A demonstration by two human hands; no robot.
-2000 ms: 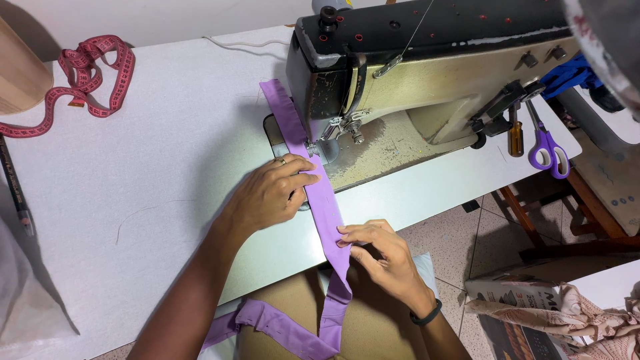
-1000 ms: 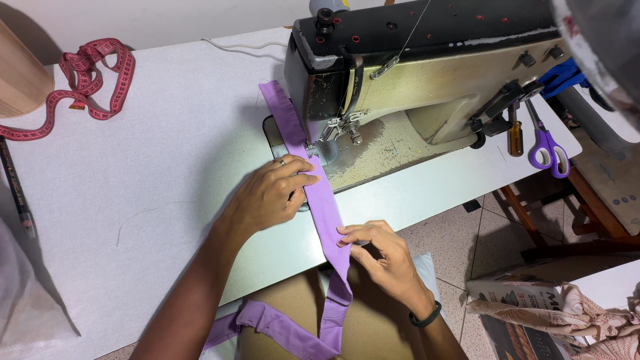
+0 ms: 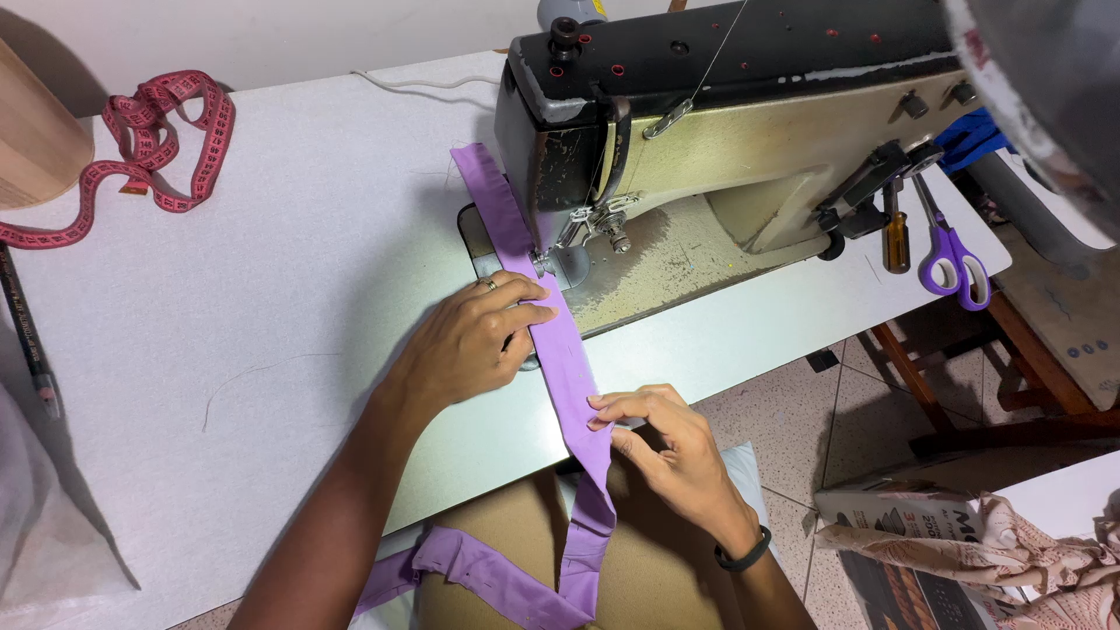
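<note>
A long purple fabric strip [image 3: 564, 350] runs under the presser foot [image 3: 542, 262] of an industrial sewing machine [image 3: 735, 131]. Its far end lies on the table behind the foot; the near part hangs over the edge and folds across the person's lap. My left hand [image 3: 477, 337], with a ring on one finger, presses fingertips on the strip just in front of the foot. At the table's front edge, my right hand [image 3: 665, 446] holds the strip's right edge between thumb and fingers. A dark band is on the right wrist.
A red tape measure [image 3: 210, 157] and a pencil [image 3: 31, 341] lie on the left of the white table [image 3: 262, 262]. Purple-handled scissors [image 3: 954, 254] and a screwdriver [image 3: 896, 236] are at the right. A loose thread lies left of my hand. A printed box with patterned cloth [image 3: 1032, 542] stands lower right.
</note>
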